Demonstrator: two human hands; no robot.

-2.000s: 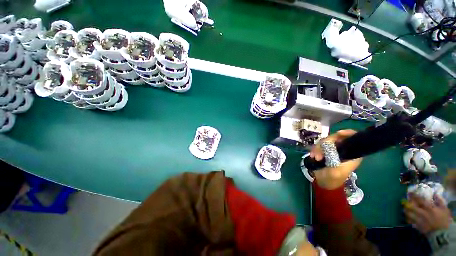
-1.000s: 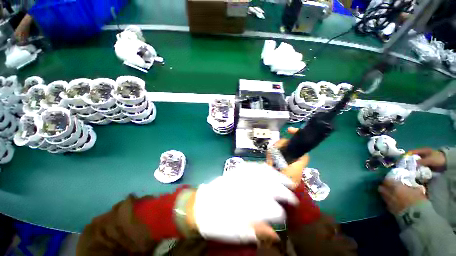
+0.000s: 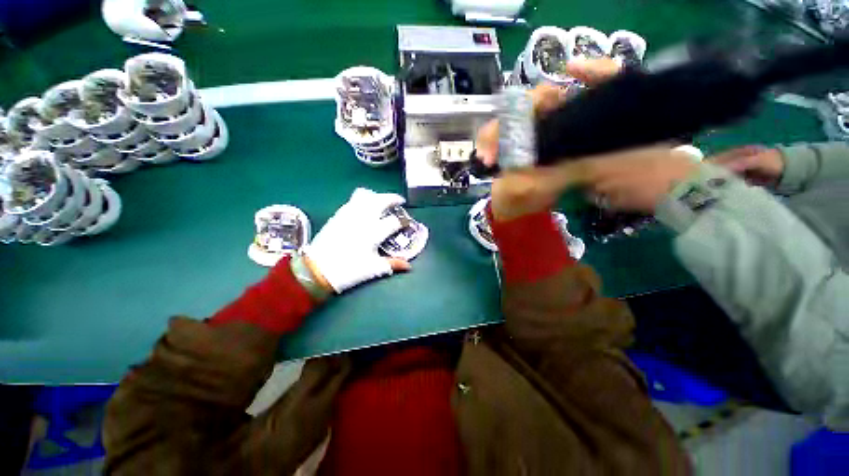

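My left hand point(image 3: 356, 244), in a white glove with bare fingertips, rests on a white housing shell point(image 3: 406, 236) on the bench. My bare right hand point(image 3: 527, 139) grips the black electric screwdriver point(image 3: 642, 107) at its silver-grey wrap. The screwdriver's tip is at the pickup block of the screw feeder point(image 3: 451, 110); whether it bears a screw cannot be told. Another open shell point(image 3: 279, 232) lies left of my left hand. A further shell point(image 3: 481, 224) is partly hidden by my right wrist.
Stacked shells point(image 3: 158, 88) stand at left. A shorter stack point(image 3: 365, 104) touches the feeder's left side, and more shells point(image 3: 549, 51) stand behind it to the right. Another person's sleeve point(image 3: 745, 232) and hand reach in from the right, close by my right forearm.
My gloved left hand has moved from in front of the right hand down onto the shell. The screwdriver lies flatter, its tip now at the feeder. The other person's arm has reached inward.
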